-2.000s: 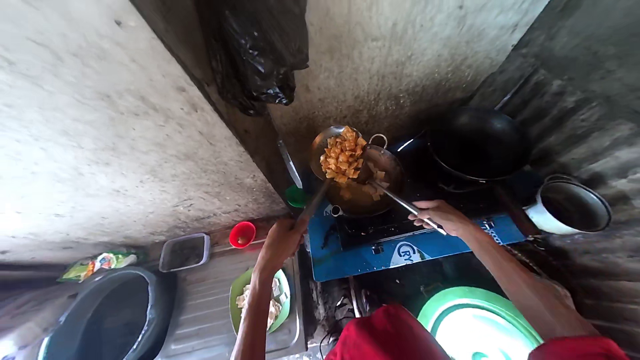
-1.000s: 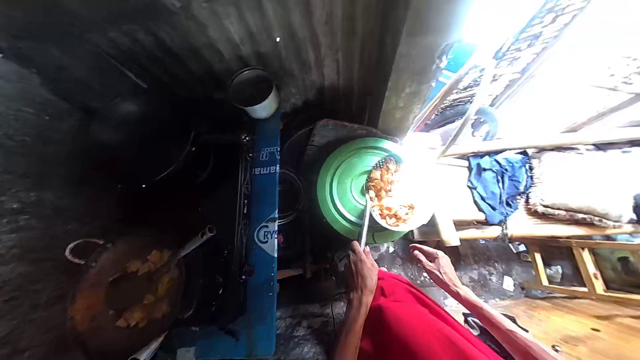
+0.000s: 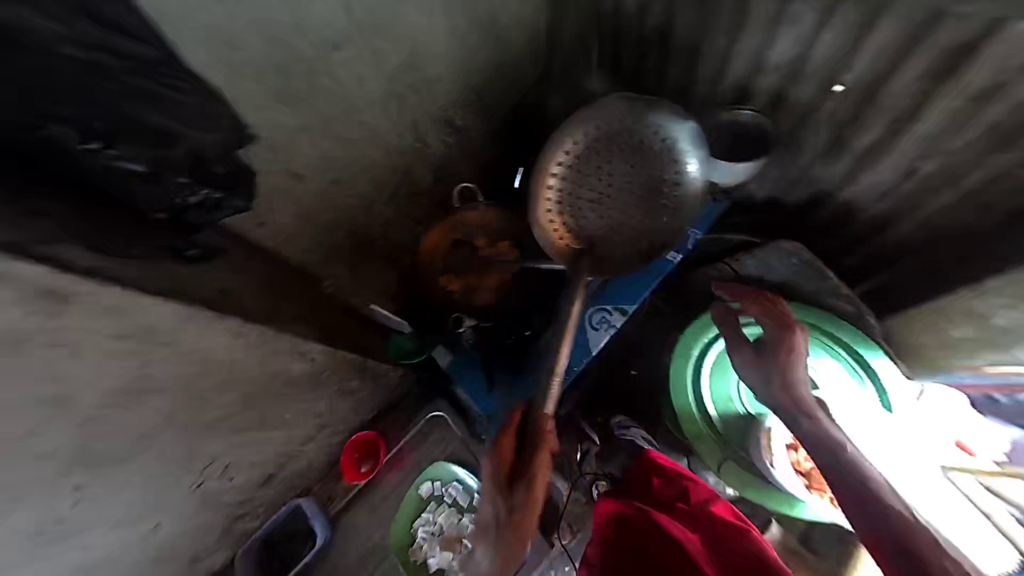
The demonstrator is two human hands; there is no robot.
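Observation:
My left hand (image 3: 516, 472) grips the handle of a perforated metal skimmer (image 3: 620, 180), whose bowl is raised over the stove and holds no food that I can see. Beyond it, pieces of food lie in a wok (image 3: 472, 256) on the blue-edged stove (image 3: 604, 320), with a second utensil's handle across its right side. My right hand (image 3: 764, 344) hangs above a green round tub (image 3: 688, 376), fingers apart and holding nothing. Browned fried pieces (image 3: 808, 472) lie in a pale container beside the tub's rim, partly behind my right forearm.
White cubes fill a green dish (image 3: 408, 512) at the bottom. A red cup (image 3: 362, 457) and a plastic box (image 3: 320, 524) stand to its left. A white pot (image 3: 736, 148) is behind the skimmer. A black plastic bag (image 3: 160, 144) hangs upper left.
The view has swung from the tub back toward the stove. My left hand has brought the skimmer from the container of fried pieces to above the stove. The skimmer held food two seconds ago.

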